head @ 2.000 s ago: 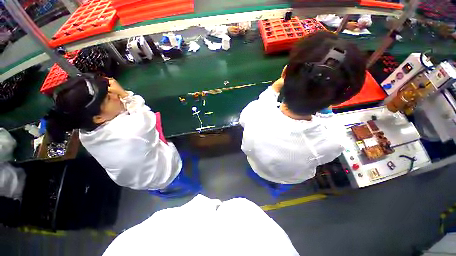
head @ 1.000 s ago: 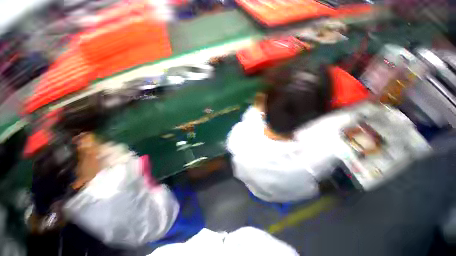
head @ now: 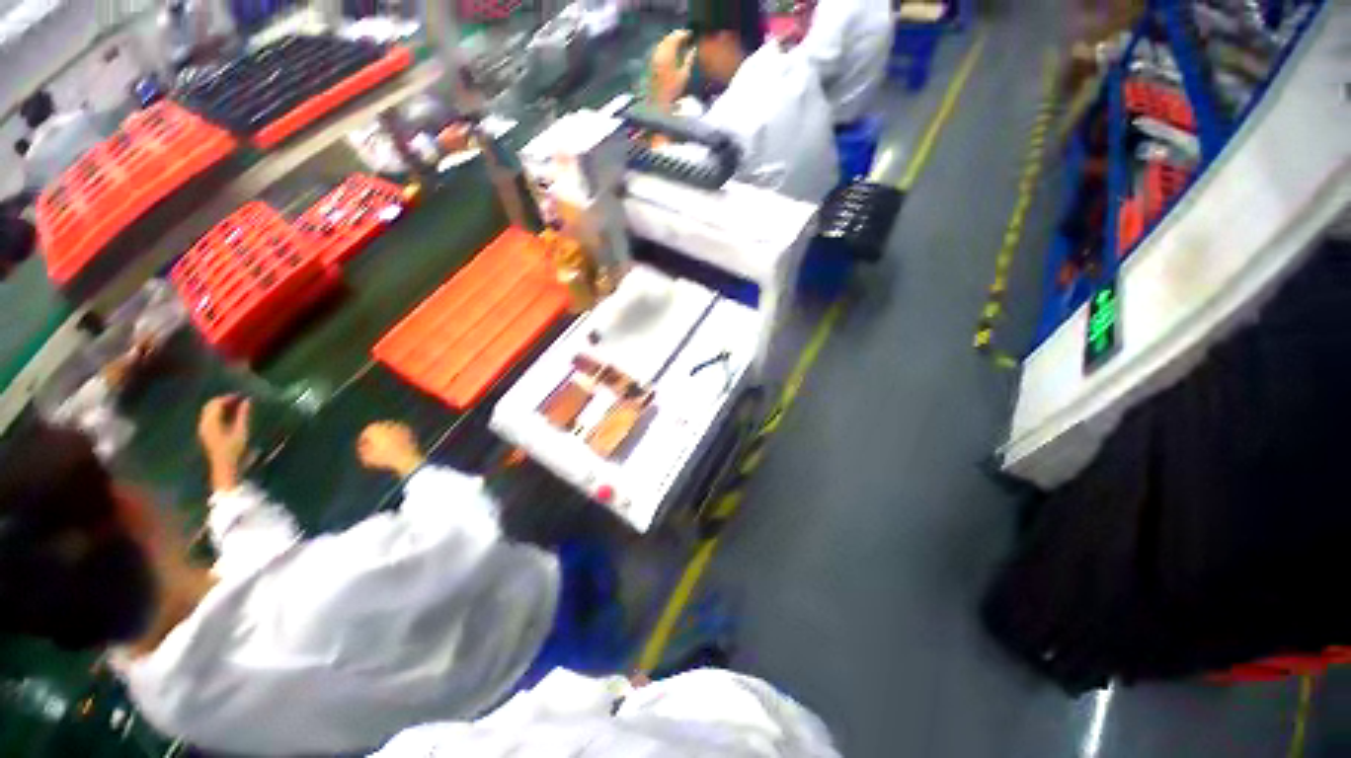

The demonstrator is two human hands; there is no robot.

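Neither of my hands is in the picture; only my white coat (head: 608, 723) shows at the bottom edge. Nearest in front of me, a seated person in a white coat (head: 356, 629) bends over the green bench (head: 319, 481). That person's one raised hand (head: 225, 430) holds something small and dark. An orange tray (head: 482, 319) lies on the bench beside a white machine (head: 674, 444) with a brown fixture (head: 600, 410) on its flat top.
Orange-red trays (head: 245, 282) stand farther along the bench. More people in white coats (head: 778, 119) sit beyond the machine. A grey aisle with yellow lines (head: 800, 370) runs at right, past a blue rack (head: 1037, 237) and a large black cover (head: 1185, 504).
The view has swung to the right. The left seated person has left the picture, the other is now at lower left, and the aisle, rack and black cover have come into view.
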